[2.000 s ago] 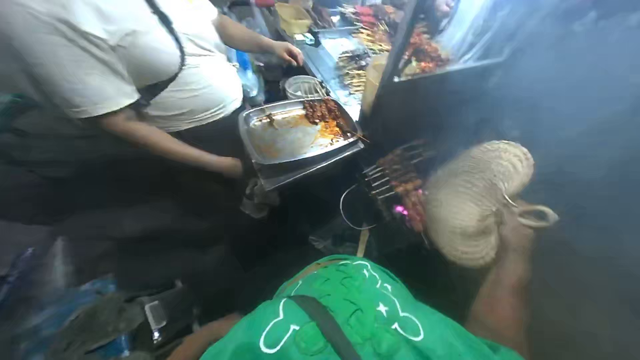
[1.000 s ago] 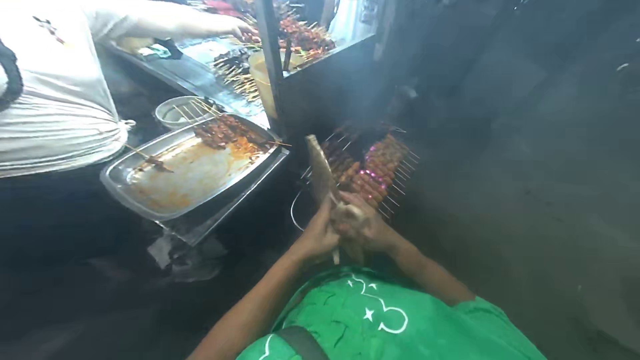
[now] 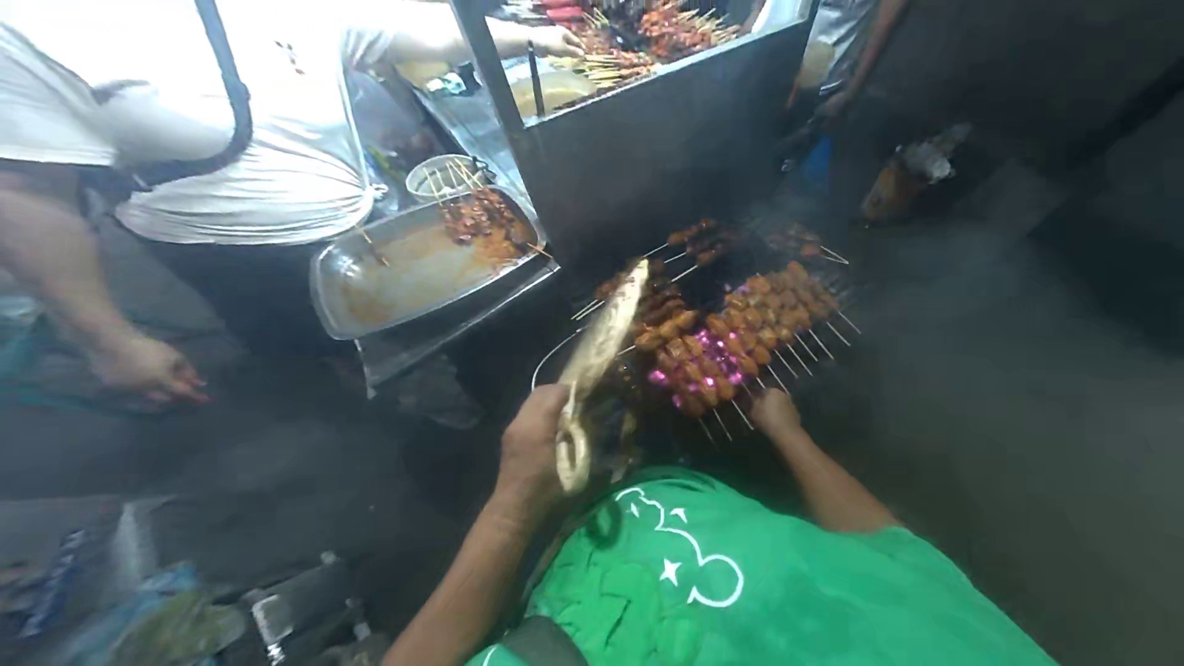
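My left hand (image 3: 536, 435) grips the looped handle of a woven hand fan (image 3: 606, 324), held edge-on at the left side of the grill. Skewers of browned meat (image 3: 777, 310) lie in a slanting row over the coals, with pinkish glowing spots among the nearer ones. More skewers (image 3: 703, 242) lie at the grill's far side. My right hand (image 3: 775, 412) is at the bare stick ends on the near side; whether its fingers hold a stick is hard to tell. Smoke hangs over the grill.
Left of the grill stands a metal tray (image 3: 328, 301) with sauce and several meat skewers, beside a round white container (image 3: 444, 178). Behind is a metal-framed stall case (image 3: 666, 139) with more skewers. A person in a white shirt (image 3: 277, 139) stands at left; another person is at the back right.
The fan was in my right hand two seconds ago; both hands were together at its handle one second ago. Now my left hand has it, and my right hand has moved to the skewers.
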